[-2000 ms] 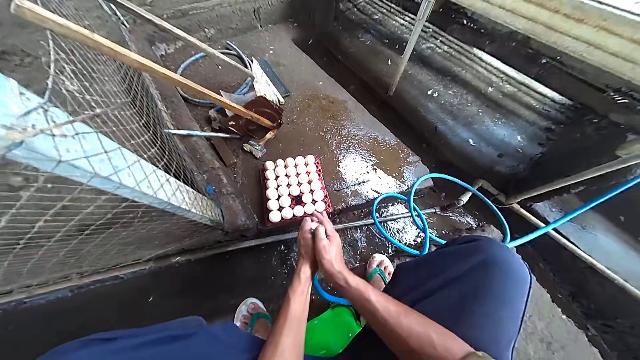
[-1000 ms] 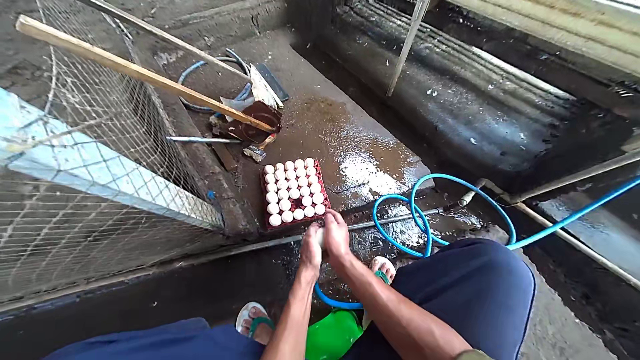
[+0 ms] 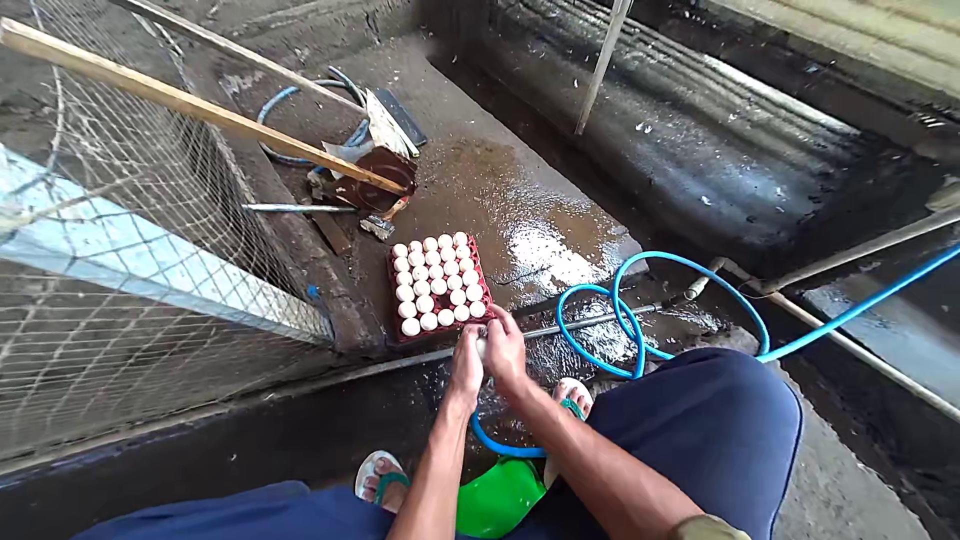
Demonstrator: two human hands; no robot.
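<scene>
My left hand (image 3: 468, 361) and my right hand (image 3: 505, 346) are cupped together around a pale egg (image 3: 481, 345), of which only a small part shows between the fingers. Just beyond them lies a red egg tray (image 3: 485, 281) with rows of whitish eggs (image 3: 436, 271); one pocket near its front row holds no egg. The right fingertips are close to the tray's near right corner; whether they touch it I cannot tell. Below my hands, between my feet, is a bright green plastic container (image 3: 501, 496), partly hidden by my forearms.
A blue hose (image 3: 637, 337) loops at the right and passes below my hands. A metal pipe (image 3: 592, 321) crosses in front of the tray. Wire netting (image 3: 135, 300) stands at the left. Behind the tray lie a wooden-handled tool (image 3: 202, 109) and a brush (image 3: 377, 226) on wet concrete.
My hands stay together near the tray. Since two seconds ago, they have drawn slightly away from the tray's front edge and their fingers have shifted around the egg.
</scene>
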